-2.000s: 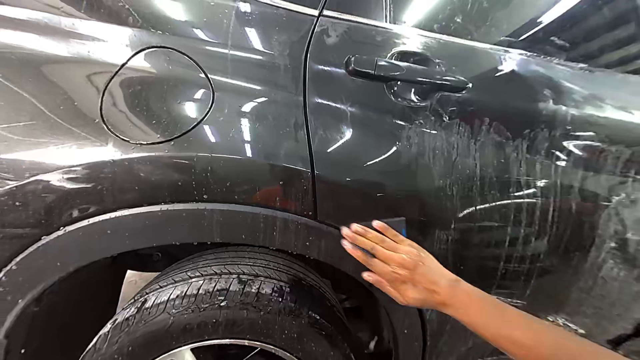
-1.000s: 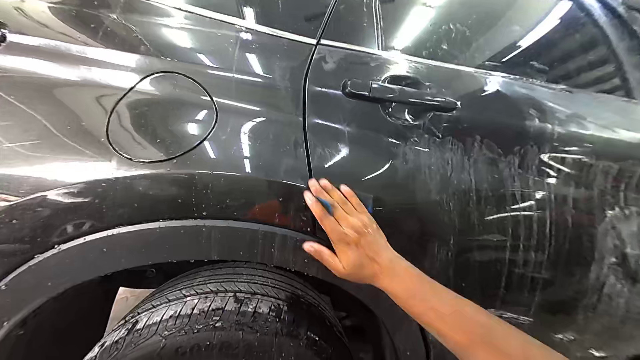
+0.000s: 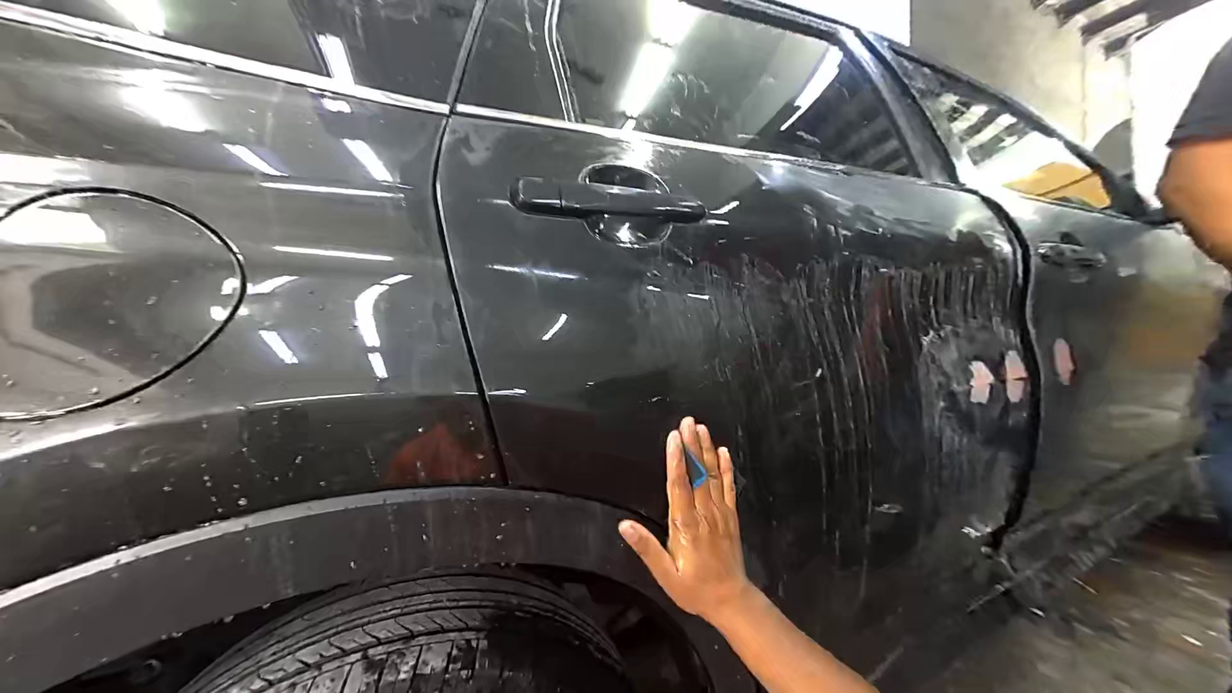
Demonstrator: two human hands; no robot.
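My right hand [image 3: 701,525] lies palm-in against the lower part of the wet, dark rear car door [image 3: 597,356], fingers pointing up and thumb spread to the left. A small, thin blue-edged piece [image 3: 695,470] shows between the index and middle fingers, pressed flat between the hand and the door; most of it is hidden, and its material is unclear. The hand is just right of the wheel arch trim [image 3: 385,525] and below the door handle [image 3: 616,200]. Whitish streaks [image 3: 818,318] run down the door to the hand's upper right. My left hand is out of view.
The round fuel door [image 3: 115,298] is at the left, with the tire [image 3: 433,635] below. The front door [image 3: 1116,308] lies further right. At the right edge stands another person [image 3: 1198,183], partly cut off, above wet floor [image 3: 1136,597].
My right hand has moved right, from beside the door seam to further across the rear door. The view has swung right, bringing the front door and another person into sight.
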